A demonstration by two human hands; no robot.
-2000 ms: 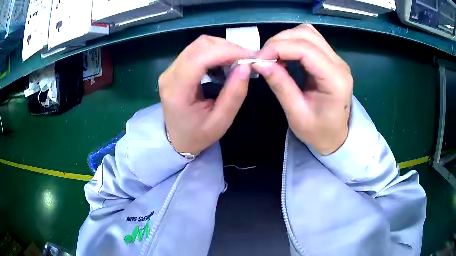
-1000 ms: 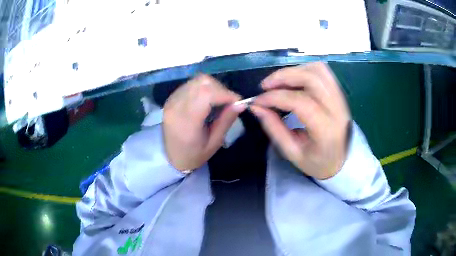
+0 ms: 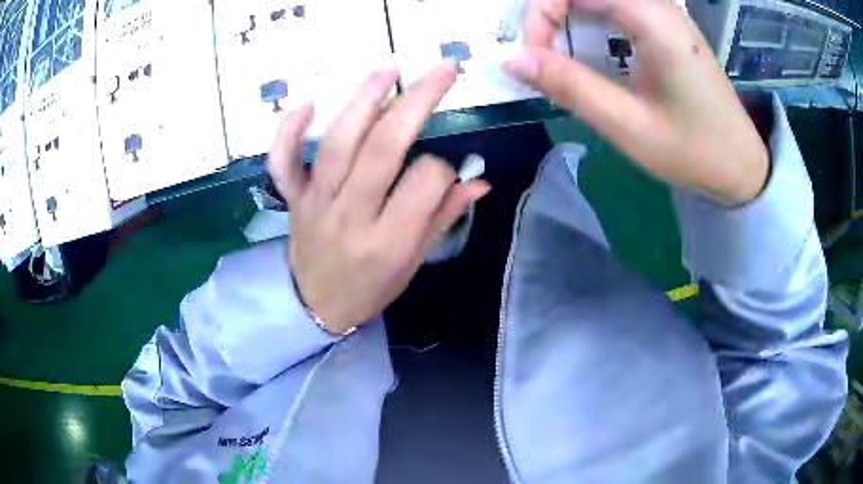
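Observation:
White retail boxes (image 3: 170, 95) with small dark product pictures stand side by side in a row along the bench edge. My left hand (image 3: 364, 203) has its long fingers spread over the box fronts. A white label strip (image 3: 471, 168) shows at its thumb and a curled finger, and appears held there; its lower part hangs below the hand. My right hand (image 3: 653, 90) is over the boxes at the right, thumb and forefinger bent toward each other at a box face. Whether a tiny sticker is at those blurred fingertips cannot be made out.
An off-white counting scale (image 3: 781, 43) stands at the right end of the row. A black bin (image 3: 61, 274) with white scraps is below the bench at left. The green bench edge (image 3: 492, 116) runs beneath the boxes. Yellow lines mark the green floor.
The hands were together at the fingertips; they have parted. The right hand has moved up and right to the boxes, the left has spread its fingers. The view has shifted to show more boxes.

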